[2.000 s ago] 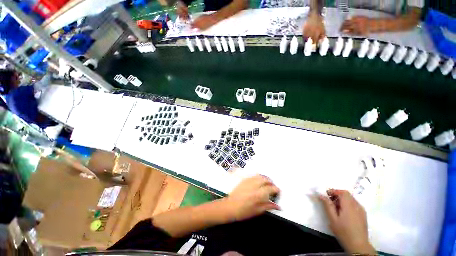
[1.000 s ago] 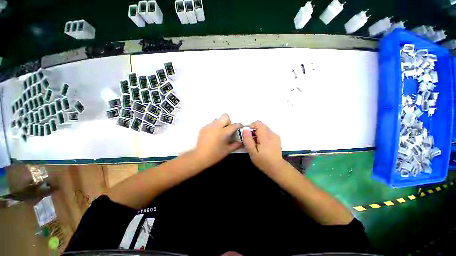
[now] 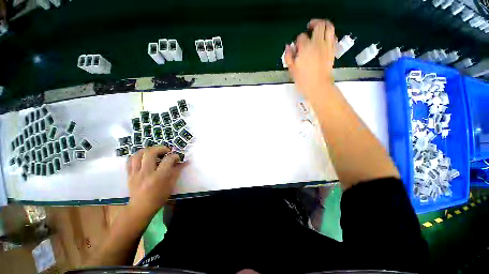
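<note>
Small white adapter housings with dark green-black open faces stand in a group on the white bench cover, with a second group at the far left. My left hand is over the near edge of the middle group, its fingertips at a housing; whether it grips one is hidden. My right hand is stretched over the green belt. A white adapter shows at its thumb; the fingers partly hide it, and whether they hold it is unclear. Small loose white parts lie on the bench beside my right forearm.
A blue bin heaped with small white parts stands at the right end. On the green belt stand grouped housings at left and a row of white adapters with pins at right. Cardboard lies below the bench at left.
My hands, together around a small white piece before, are now apart. My left hand has moved left to the middle housing group; my right hand has moved forward over the belt.
</note>
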